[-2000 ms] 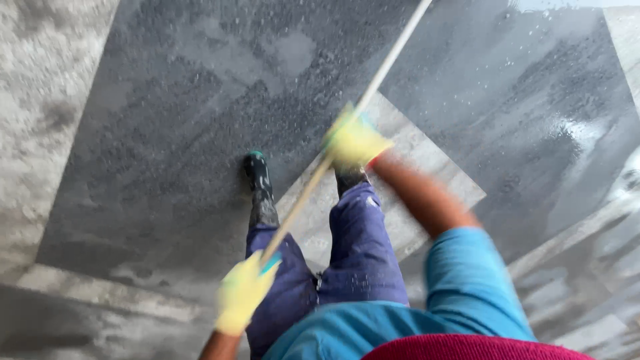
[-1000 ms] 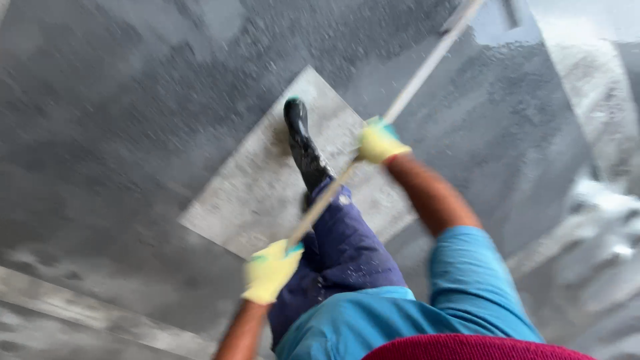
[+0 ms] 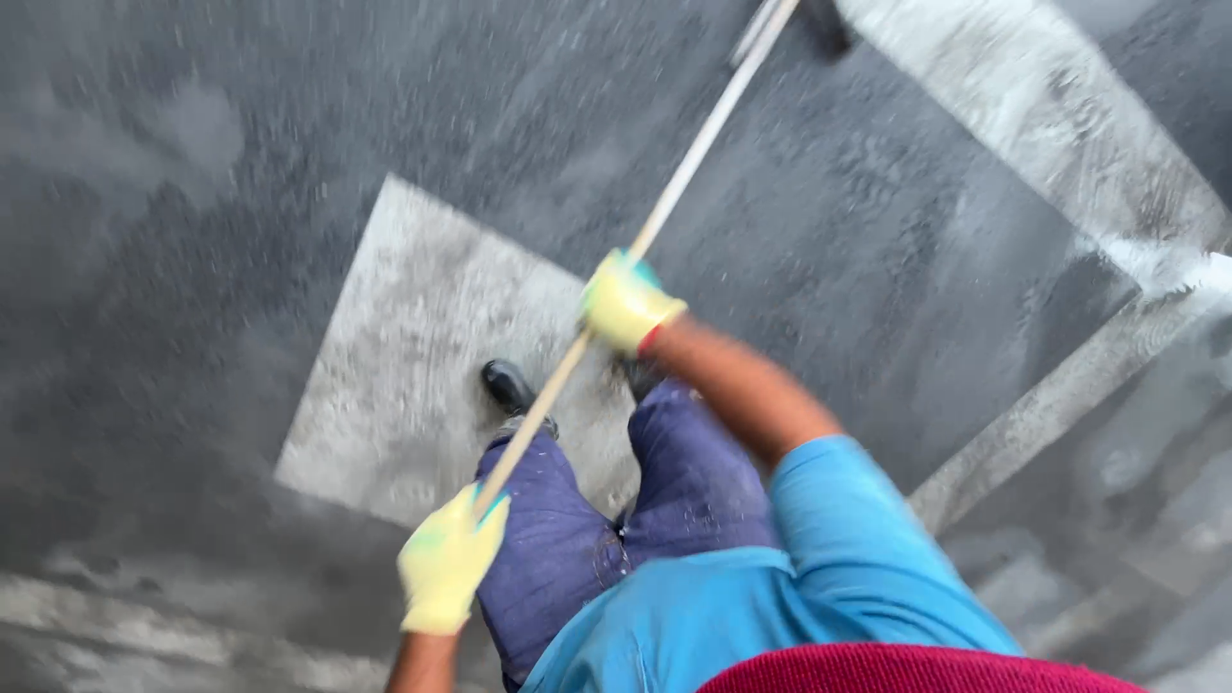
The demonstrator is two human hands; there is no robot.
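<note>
A long pole [image 3: 701, 144], pale at its far part and wood-coloured nearer me, runs slantwise from the lower left to the top edge. My left hand [image 3: 452, 558], in a yellow glove with teal on the fingers, is closed around its near end beside my thigh. Further up the pole, my right hand [image 3: 628, 302], in a like glove with a red cuff edge, grips it in front of my legs. A blurred dark head [image 3: 826, 29] shows at the top edge by the pole's far end, partly out of view; its kind cannot be told.
Dark grey, wet-looking floor [image 3: 173, 289] surrounds a light grey square [image 3: 385, 366], where my black boot [image 3: 507, 385] stands. A light band [image 3: 1049, 106] crosses the upper right, meeting a narrower strip [image 3: 1039, 443]. Another pale strip [image 3: 115, 616] lies at the lower left.
The dark head by the pole's far end, out of view two seconds ago, shows at the top edge. My feet have shifted on the floor, and the view has moved with them. Both hands still hold the pole.
</note>
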